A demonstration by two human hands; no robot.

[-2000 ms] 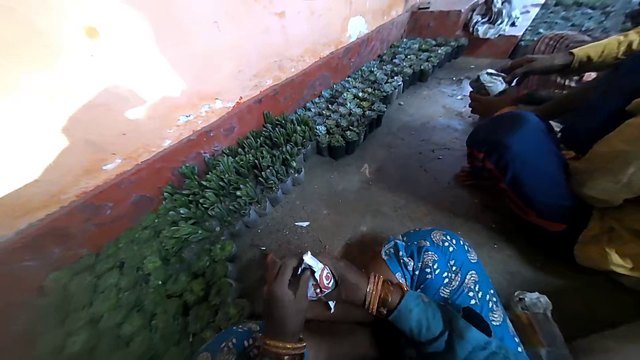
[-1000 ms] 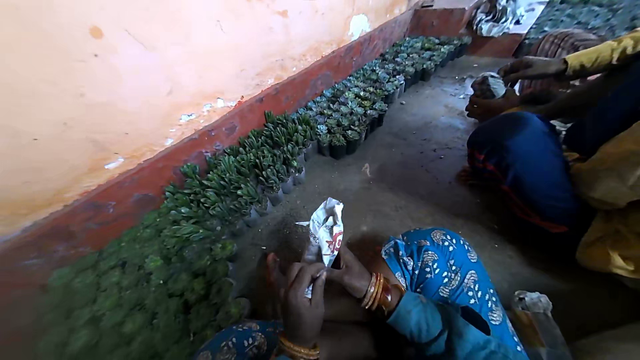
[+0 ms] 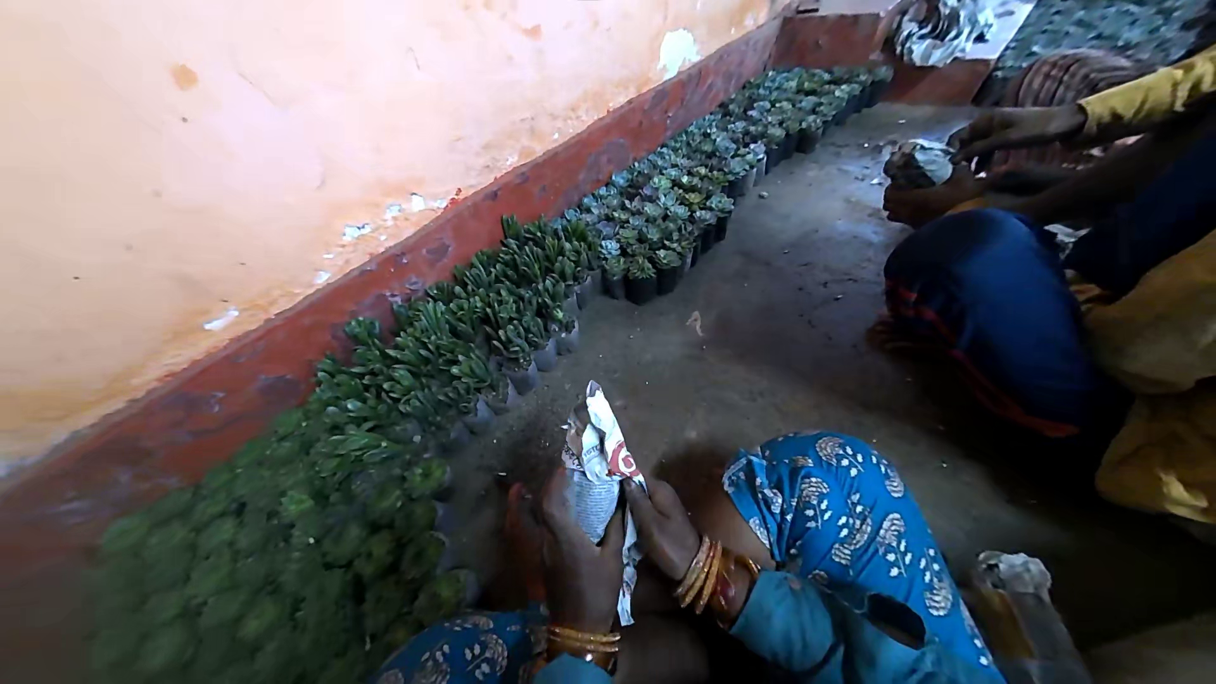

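Observation:
Low in the middle of the head view, a crumpled piece of printed newspaper point(image 3: 598, 475) stands upright between my two hands. My left hand point(image 3: 581, 560) wraps around its lower left side, with bangles at the wrist. My right hand point(image 3: 663, 532), also with bangles, pinches the paper's right edge, and a strip of it hangs down between the hands. Whether something lies inside the paper is hidden. Blue patterned cloth point(image 3: 845, 513) covers my knee beside my right hand.
Small potted succulents point(image 3: 655, 218) line the red wall base point(image 3: 380, 275), with dense green plants point(image 3: 285, 532) at lower left. At right a co-worker's hands point(image 3: 1007, 142) hold a paper-wrapped bundle point(image 3: 926, 163). A clear plastic container or bag point(image 3: 1026, 617) stands by my right knee.
The newspaper was low and bunched between my hands two seconds ago, then stood raised and wider. It is now narrower, with my left hand wrapped around it.

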